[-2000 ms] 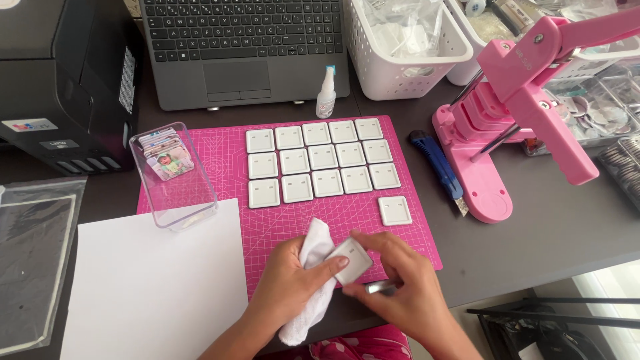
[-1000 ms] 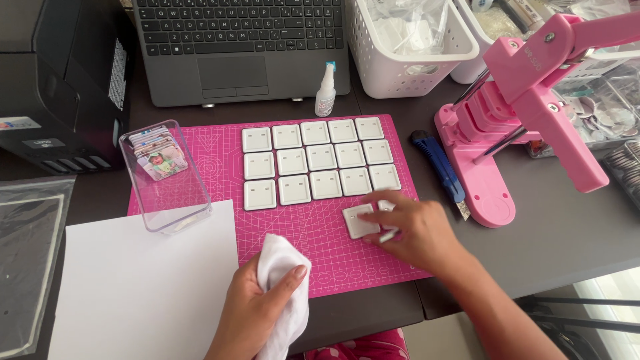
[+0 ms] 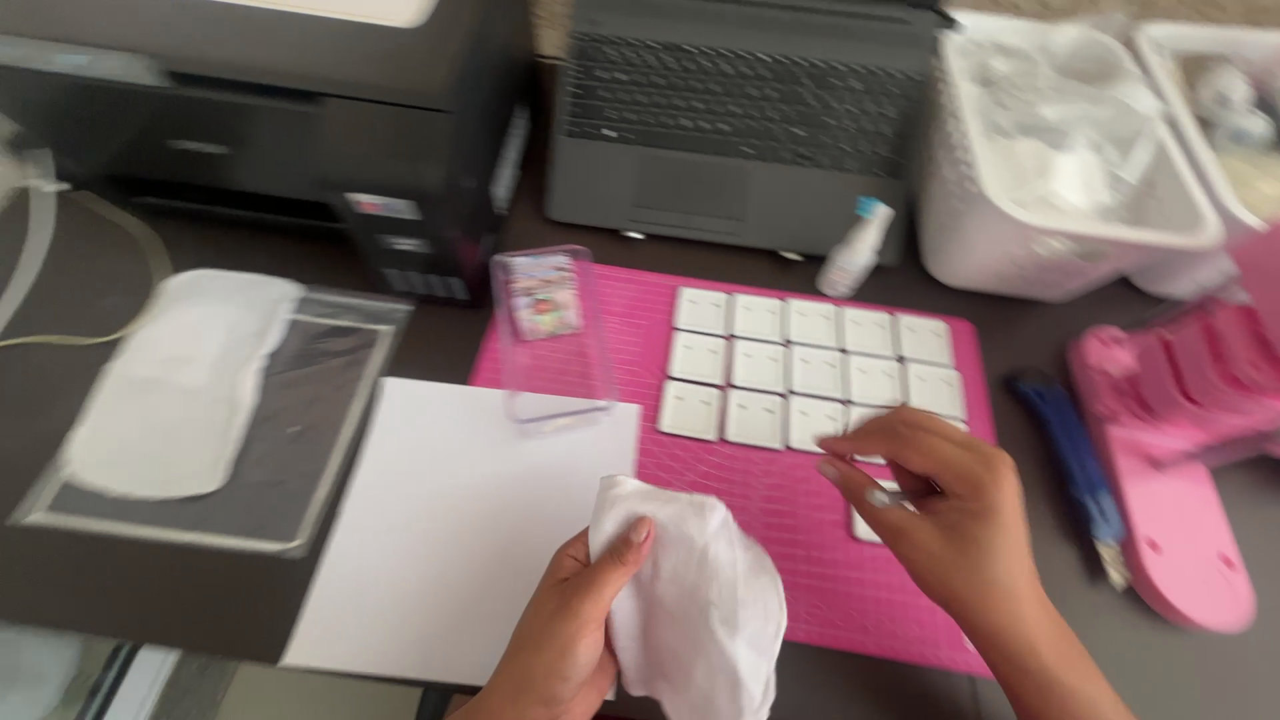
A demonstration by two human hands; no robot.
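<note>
My left hand (image 3: 585, 610) grips a white cloth (image 3: 700, 600) at the lower middle. Over the pink cutting mat (image 3: 720, 520) is my right hand (image 3: 930, 510), thumb and fingertips near each other; a small grey thing shows by its fingers, too blurred to tell whether it is held. White square pieces with dark edges (image 3: 755, 418) lie in three rows on the mat, some partly behind my right hand. Another white square (image 3: 865, 525) lies below the rows, mostly hidden by that hand. A clear plastic box (image 3: 555, 385) with small printed pictures (image 3: 545, 295) overlaps the mat's left side.
White paper (image 3: 460, 520) overlaps the mat's left part. Behind stand a laptop (image 3: 740, 130), a small bottle (image 3: 855, 250), a printer (image 3: 400, 130) and a white basket (image 3: 1060, 240). At right are a blue utility knife (image 3: 1075, 460) and a pink press (image 3: 1180, 500). A white pad (image 3: 180, 390) lies left on a clear sleeve.
The view has swung left. A second ago my right hand was at the squares below the rows; now it is raised nearer the bottom row. The cloth stays in my left hand.
</note>
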